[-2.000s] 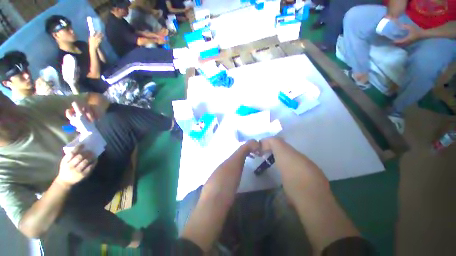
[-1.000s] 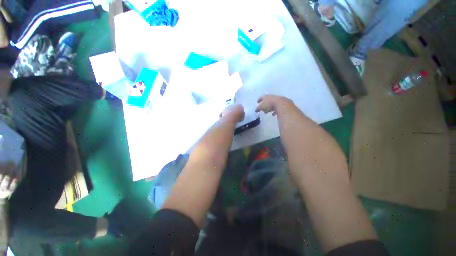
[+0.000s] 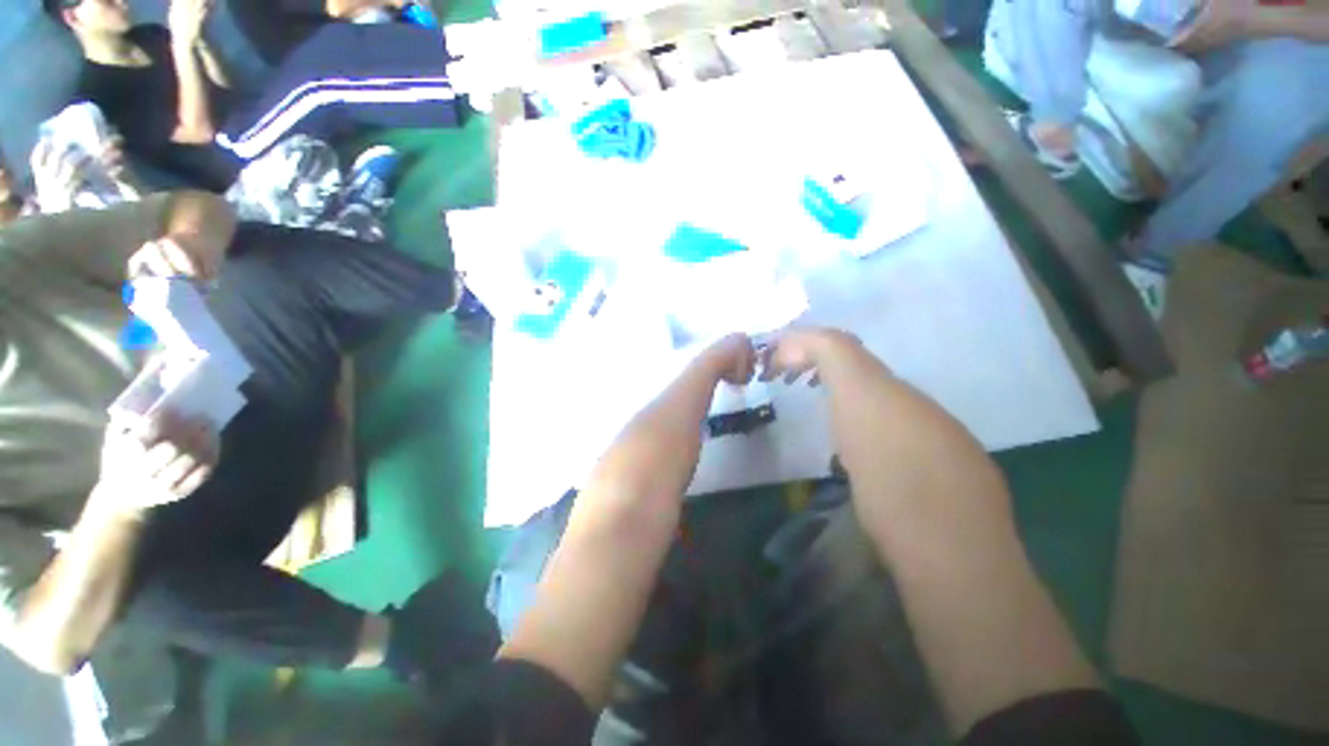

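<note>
My left hand (image 3: pixel 729 359) and my right hand (image 3: pixel 805 354) are close together over the near half of the white board (image 3: pixel 933 357). Their fingers are curled, and something small and pale may be between them; blur and glare hide the grip. A dark bar-shaped device (image 3: pixel 739 421) lies just on the near side of my hands. An open white box (image 3: pixel 729 299) stands just beyond my hands, with a blue panel (image 3: pixel 703 242) behind it. A blue-and-white retail box (image 3: pixel 554 292) stands to the left, and another blue-and-white box (image 3: pixel 860 211) stands to the far right.
A blue bundle (image 3: pixel 615 131) lies at the board's far left. A pallet beam (image 3: pixel 1020 204) runs along the right. Cardboard (image 3: pixel 1232 510) and a bottle (image 3: pixel 1290 351) are on the right floor. A person at left holds a white box (image 3: pixel 182 364). Other people sit farther back.
The view has swung up and left again. My hands, apart a second ago, have come together beside the white box. The dark device lies more level and shows clear of my left hand.
</note>
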